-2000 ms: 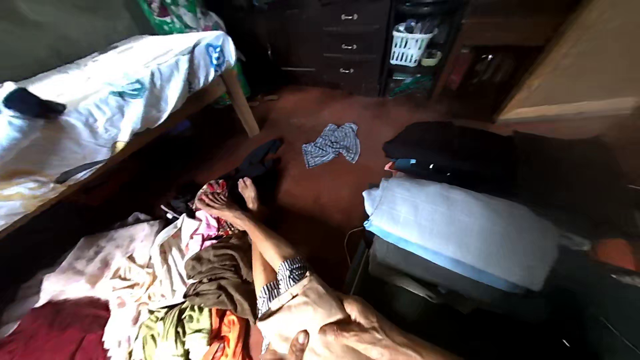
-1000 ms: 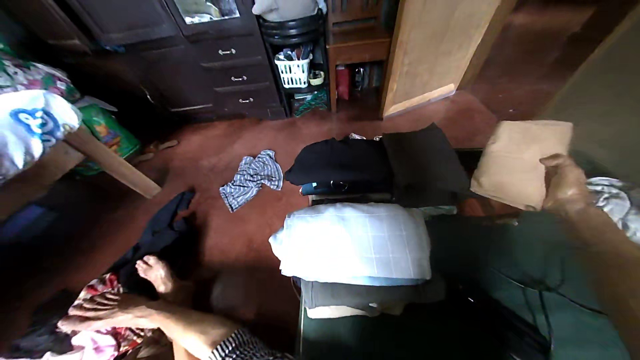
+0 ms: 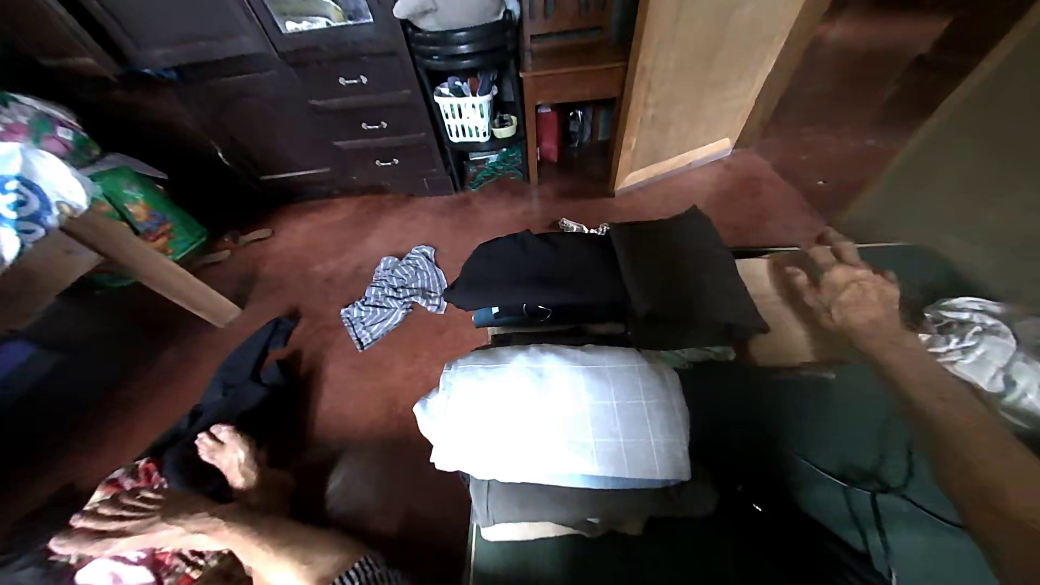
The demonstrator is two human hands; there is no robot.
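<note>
At the lower left, my left hand rests with its fingers extended on a crumpled red floral cloth. A bare foot is beside it, near a black garment. My right hand is spread over the right part of a folded beige cloth at the right, not closed on it. That cloth lies on a dark green surface, next to a folded dark brown cloth and folded black garments. Nearer stands a stack topped by a white checked cloth.
A striped cloth lies on the red floor. A wooden table leg juts in at left. Dark drawers, a rack with a white basket and a wooden door stand behind. Black cables and a silvery cloth lie at right.
The view has swung right. My right hand has lowered the folded beige cloth, which it held up a second ago, beside the dark brown one and released it. My left hand stays on the floral cloth.
</note>
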